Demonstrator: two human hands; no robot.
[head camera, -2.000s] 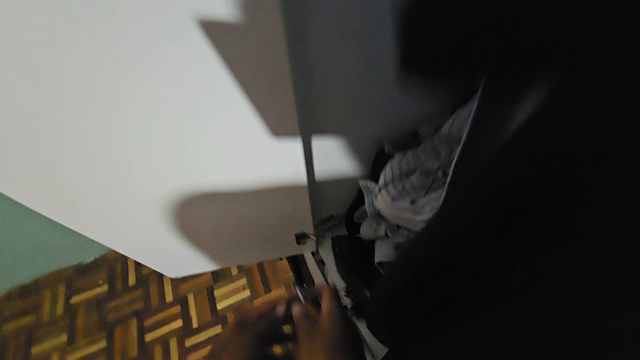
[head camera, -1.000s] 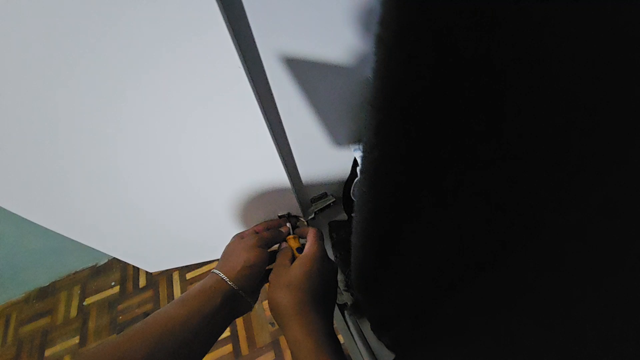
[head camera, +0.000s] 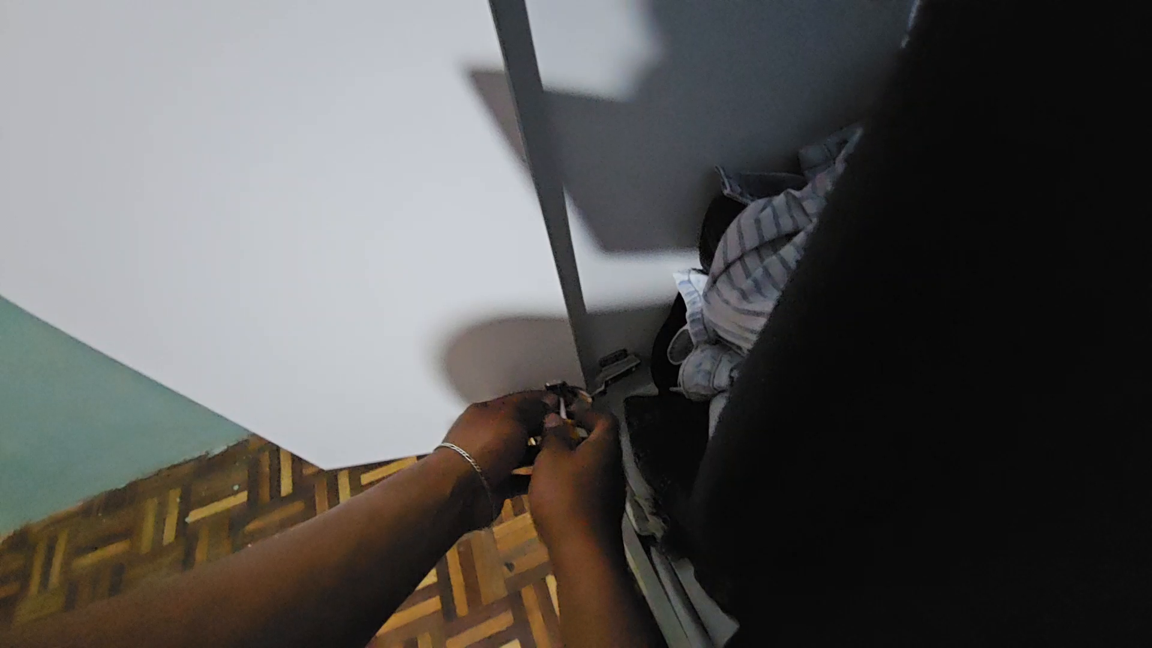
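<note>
My left hand, with a bracelet at the wrist, has its fingertips at a metal cabinet hinge near the lower edge of a white door panel. Close against it on the right, my right hand grips a small screwdriver. Its pale shaft points up at the hinge, and its handle is mostly hidden by the fingers. Whether the left fingers hold the hinge or only touch it cannot be told. The hinge's mounting part sits on the cabinet side.
Striped clothing lies inside the cabinet on the right. A large dark shape covers the right side of the view. Parquet floor and a green wall show below and left of the panel.
Two seconds ago both hands were low and blurred below the hinge; they are now up at it. Since one second ago they have stayed there, and the striped clothing has come back into view.
</note>
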